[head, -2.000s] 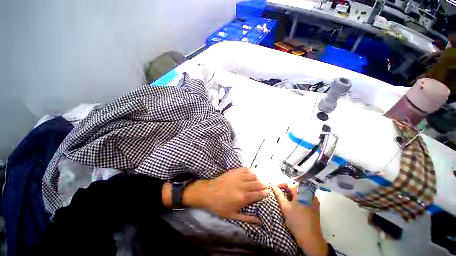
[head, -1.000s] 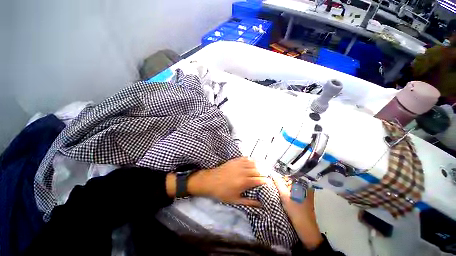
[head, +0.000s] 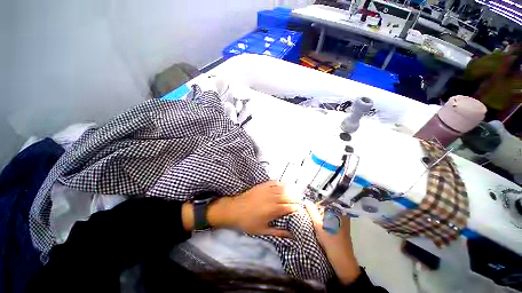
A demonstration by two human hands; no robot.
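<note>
A black-and-white checked garment (head: pixel 166 149) lies in a heap on the machine table and runs down to the lap, with pale lining (head: pixel 234 249) showing. My left hand (head: pixel 257 212), with a watch on the wrist, presses flat on the checked cloth left of the needle area. My right hand (head: pixel 337 240) is at the cloth's right edge, its fingertips partly hidden behind the machine's front parts and in glare; its grip cannot be told. The white sewing machine (head: pixel 378 154) with blue stripes stands right of my hands. The needle is lost in glare.
Brown plaid cloth (head: pixel 449 200) drapes over the machine arm. A pink thread cone (head: pixel 452 121) stands behind it. A black phone-like object (head: pixel 420 254) lies at right. A navy garment (head: pixel 26 189) hangs at left by the wall. Blue crates (head: pixel 266 43) and a person (head: pixel 498 80) are behind.
The view has shifted, so the machine and crates sit further left in the picture. Both hands stay by the needle area on the checked cloth, with little visible movement relative to the machine.
</note>
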